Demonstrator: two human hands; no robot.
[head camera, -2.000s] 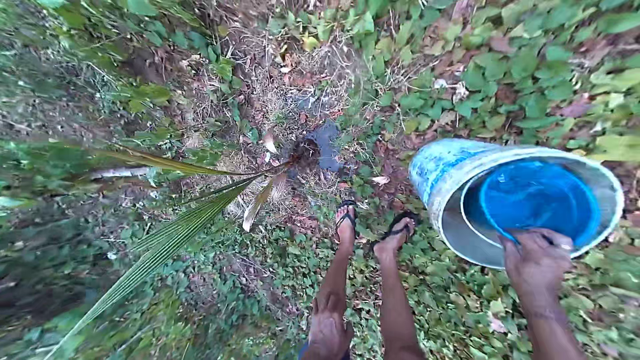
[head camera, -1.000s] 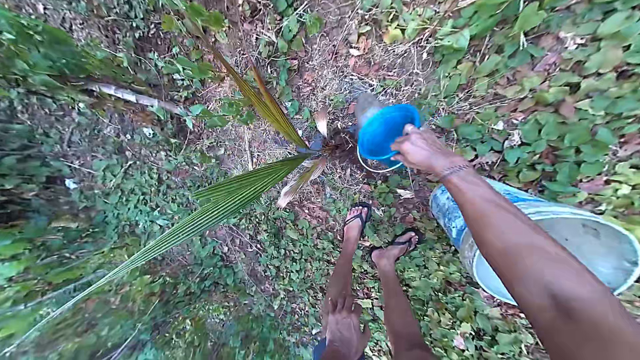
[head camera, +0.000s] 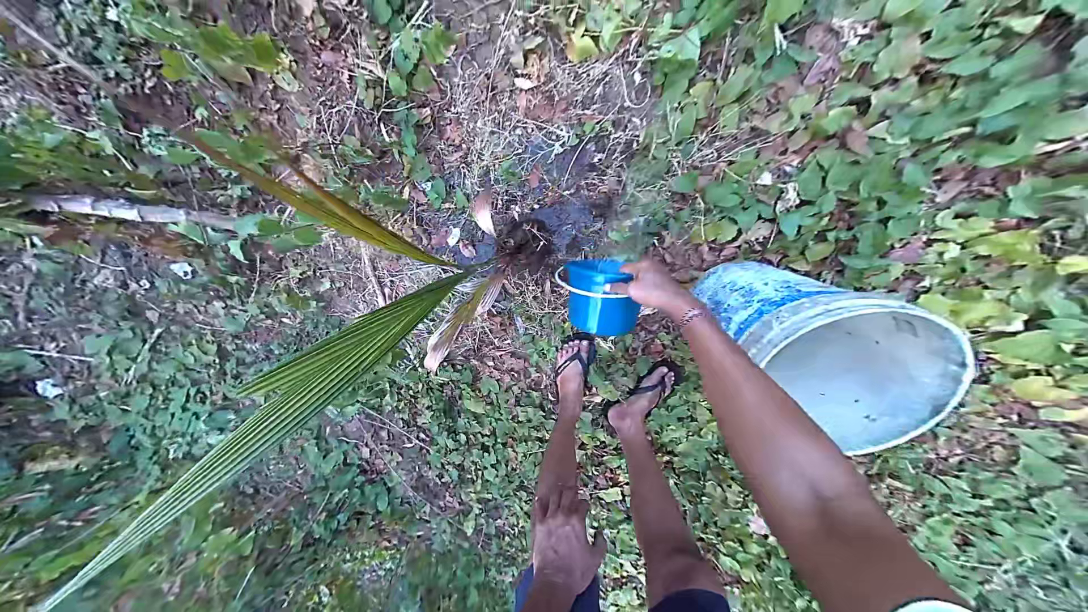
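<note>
My right hand (head camera: 653, 286) grips the rim of a small blue plastic bucket (head camera: 603, 313) with a white handle, tilted and held just above my feet. Beside it stands a young palm plant (head camera: 340, 361) with long green fronds, a yellowed frond and dry leaf ends; the soil around its base (head camera: 524, 244) looks dark and wet. My left hand (head camera: 565, 544) rests on or near my left leg, holding nothing. To the right is a large bucket (head camera: 756, 297), blue-stained outside and pale inside, leaning toward me.
Creeping green vines (head camera: 850, 204) and dry leaves cover the ground. A pale stick or branch (head camera: 127, 210) lies at the left. My feet in black flip-flops (head camera: 574, 361) stand between the palm and the large bucket.
My right hand has moved the small blue bucket from inside the large bucket to the palm's base, then slightly back toward my feet. The left hand stays low by my leg.
</note>
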